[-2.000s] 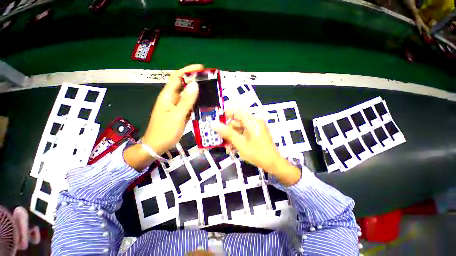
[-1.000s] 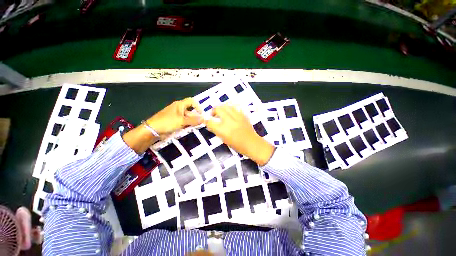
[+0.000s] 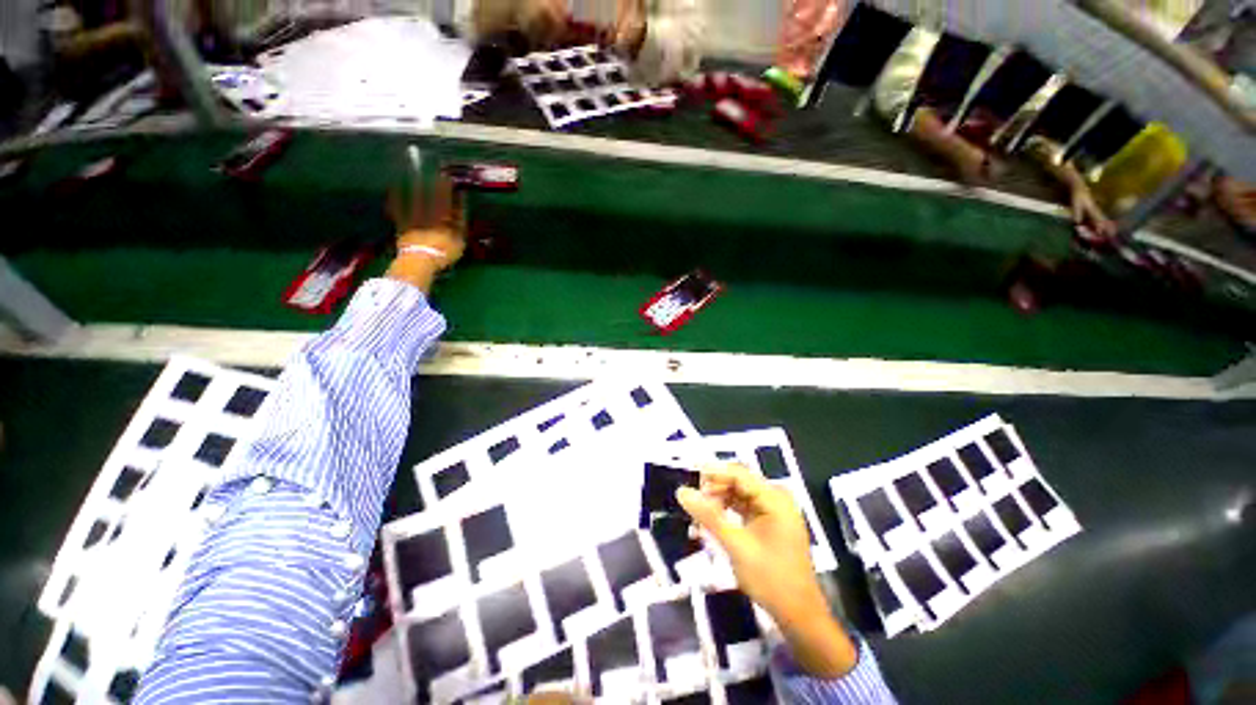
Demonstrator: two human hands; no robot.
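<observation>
My left hand [image 3: 427,232] is stretched over the green conveyor with its fingers spread, blurred, and appears empty. A red phone [image 3: 485,176] lies just beside its fingertips; another dark red shape is partly hidden by the hand. My right hand [image 3: 751,530] pinches a small black square piece [image 3: 670,490] between thumb and fingertips, over the right part of the central carrier sheets. The top central carrier sheet [image 3: 579,496] is white with rows of black squares; some of its upper places are bare white.
A stack of full carrier sheets [image 3: 950,523] lies at right; mostly emptied sheets [image 3: 152,455] lie at left. Red phones [image 3: 682,300] are scattered on the conveyor [image 3: 827,303] beyond the white edge rail [image 3: 771,369]. Other people's hands and sheets are across the line. My left sleeve covers the left bench.
The view has tilted up. My left hand has moved from the centre sheets out over the conveyor. My right hand now holds a black piece. The phone held earlier is no longer in my hands.
</observation>
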